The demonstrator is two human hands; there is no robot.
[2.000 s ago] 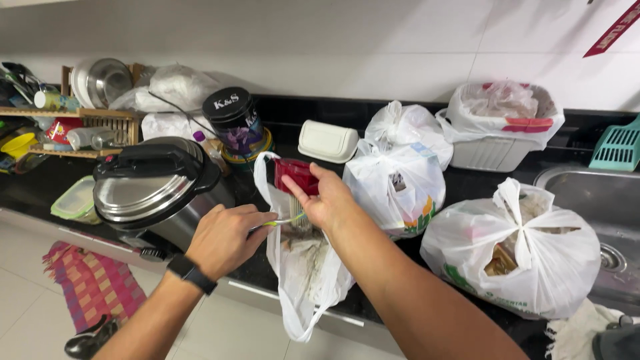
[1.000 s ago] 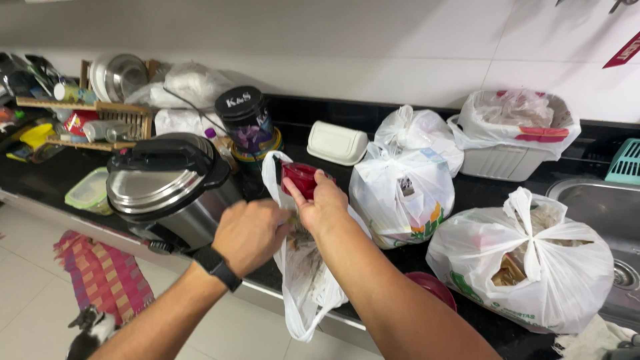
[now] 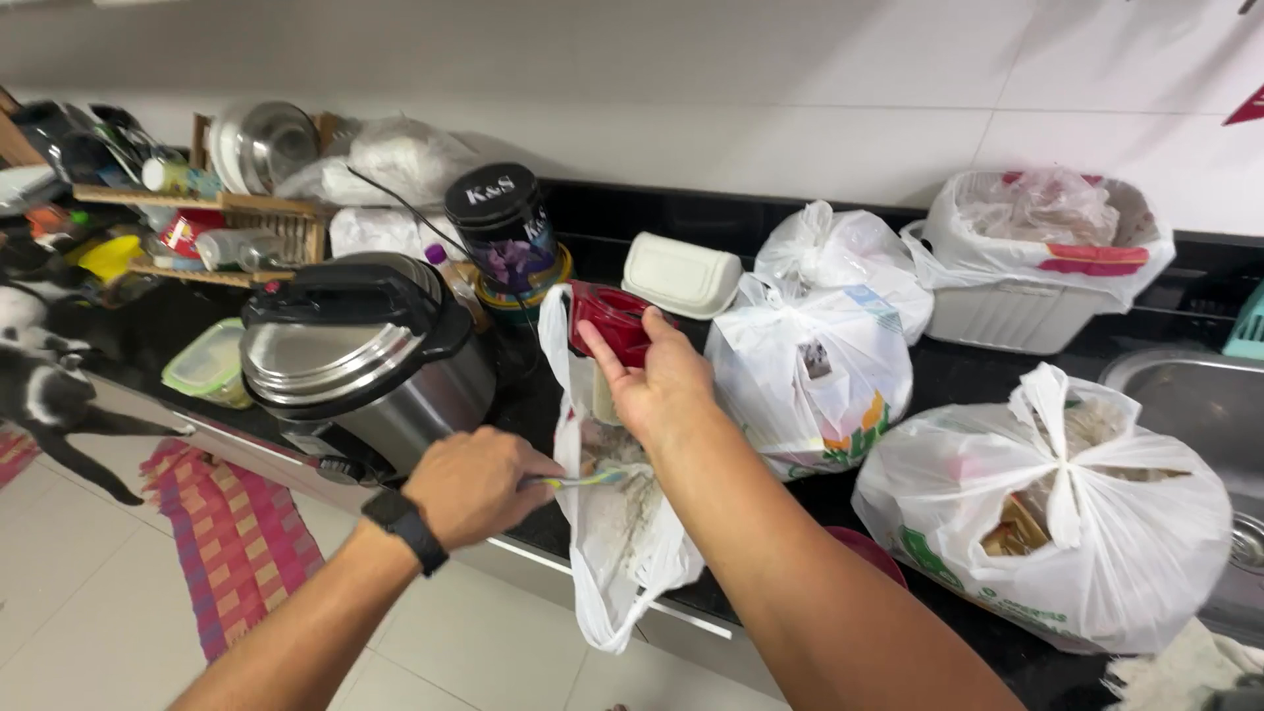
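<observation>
My right hand grips a red plastic container tilted over the mouth of a white plastic bag. A pale part below the red one is partly hidden by my fingers. In my left hand, which wears a black watch, is a slim yellow and blue handle, perhaps a toothbrush, reaching over the bag. Greyish, dirty-looking waste shows inside the bag, which hangs over the counter's front edge. The far end of the handled thing is too blurred to make out.
An electric pressure cooker stands left of the bag. Tied white bags and a fuller one stand right, beside the sink. Behind are a white box, a lined bin and a black tin. A cat is at far left.
My left hand has moved down and away from the red container, and the handle shows over the bag. The cat, low by the rug a second ago, is up at the counter's edge.
</observation>
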